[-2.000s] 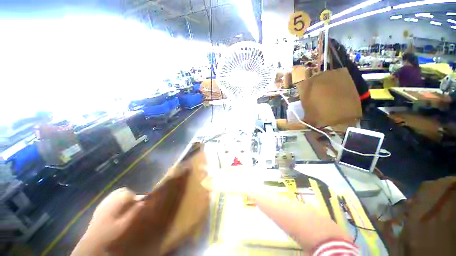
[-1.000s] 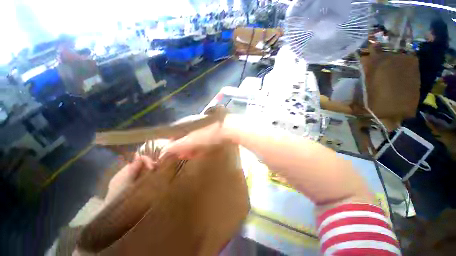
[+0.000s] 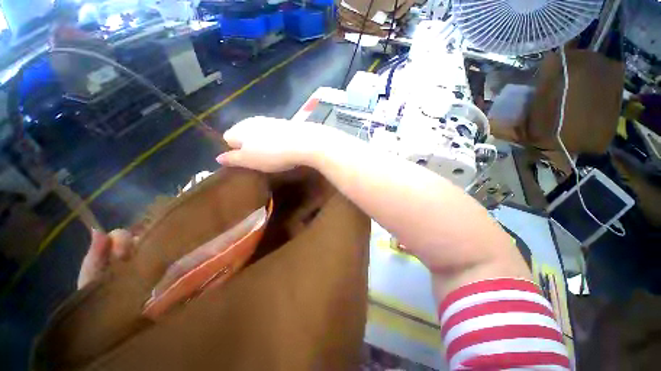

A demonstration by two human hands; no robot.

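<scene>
The brown tote bag body (image 3: 312,282) fills the lower left and centre, its mouth open towards me. An orange-pink lining edge (image 3: 210,272) shows inside. A thin brown handle strap (image 3: 138,80) arcs in a loop over the floor at the left. My right hand (image 3: 264,145) reaches across the bag and grips the strap end at the bag's far rim; the fingertips are partly hidden. My left hand (image 3: 105,253) is at the bag's left edge with the strap's other end at its fingers; the bag hides part of it.
The white pattern sewing machine (image 3: 435,101) stands beyond the bag, with a fan (image 3: 529,18) above. The white table (image 3: 406,290) with yellow guide lines is at the right. A dark-screened tablet (image 3: 591,206) with a white cable and a hanging brown bag (image 3: 580,101) are further right.
The view has swung left and down. The bag has come off the table towards me and its mouth has opened. The strap now stands out in a loop and my hands have moved apart.
</scene>
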